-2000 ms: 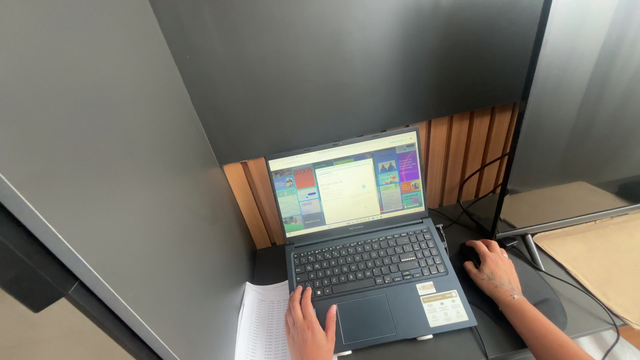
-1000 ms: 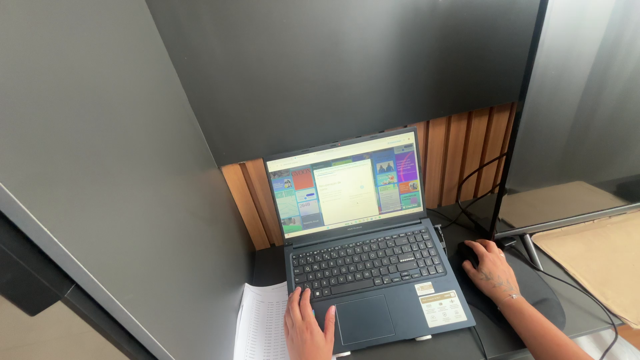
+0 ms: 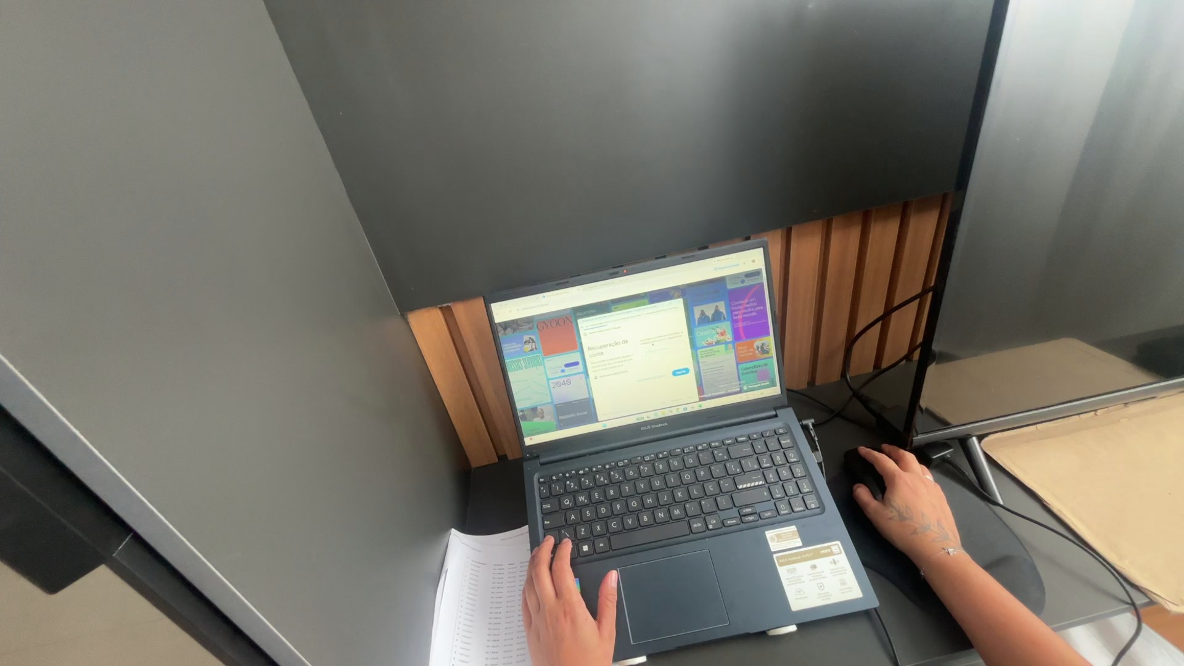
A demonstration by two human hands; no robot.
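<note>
A dark blue laptop (image 3: 675,592) stands unfolded on the dark desk, its lit screen (image 3: 638,361) showing a pale pop-up window over coloured tiles. My left hand (image 3: 566,601) rests on the laptop's palm rest, left of the touchpad, with fingertips at the lower left keys and nothing held. To the right of the laptop, my right hand (image 3: 911,509) lies over a black computer mouse (image 3: 862,470) on a dark mouse pad (image 3: 999,564). Printed sheets of paper (image 3: 476,592) lie partly under the laptop's left side.
A grey panel (image 3: 185,277) rises at the left, and a dark panel (image 3: 601,139) hangs above the laptop before wooden slats (image 3: 837,296). At the right stands a large dark-screened display (image 3: 1064,231) with a beige folder-like sheet (image 3: 1101,481) below it. Black cables (image 3: 1064,532) run near my right hand.
The pop-up window on the laptop screen now shows different content, with a blue button. Both hands stay in about the same places.
</note>
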